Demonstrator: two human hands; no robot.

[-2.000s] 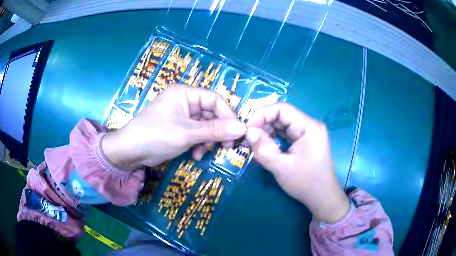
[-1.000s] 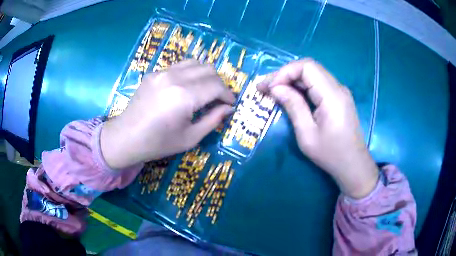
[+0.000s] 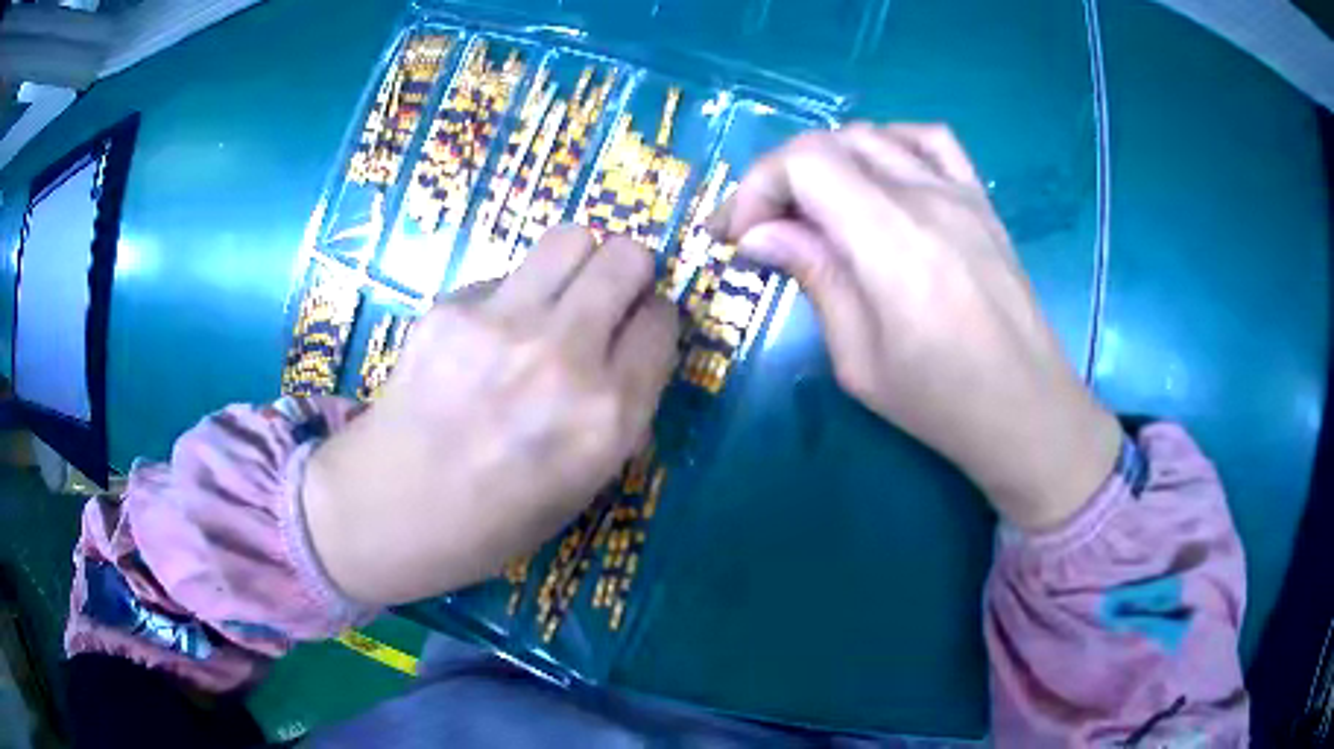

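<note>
A clear compartmented tray (image 3: 360, 266) lies tilted on the blue-green mat. Its long pockets hold rows and piles of small gold pins (image 3: 457, 144) with dark bands. My left hand (image 3: 505, 417) is over the middle of the tray, fingers bent down; its fingertips are hidden behind the hand, so I cannot tell whether it holds a pin. My right hand (image 3: 914, 293) is over the tray's right-hand pocket, thumb and forefinger close together at the upper ends of the pins there. Whether a pin is between them is too small to tell.
A black-framed pale panel (image 3: 62, 285) stands at the left bench edge. A thin pale line (image 3: 1097, 190) runs down the mat on the right. A pale rail (image 3: 1265, 44) crosses the top right corner. Yellow tape (image 3: 383, 653) shows on the green floor below.
My hands were pinched together over the tray, then parted. My left hand has since moved lower over the tray, uncovering upper pockets. My right hand stays at the right-hand pocket. The view has shifted slightly.
</note>
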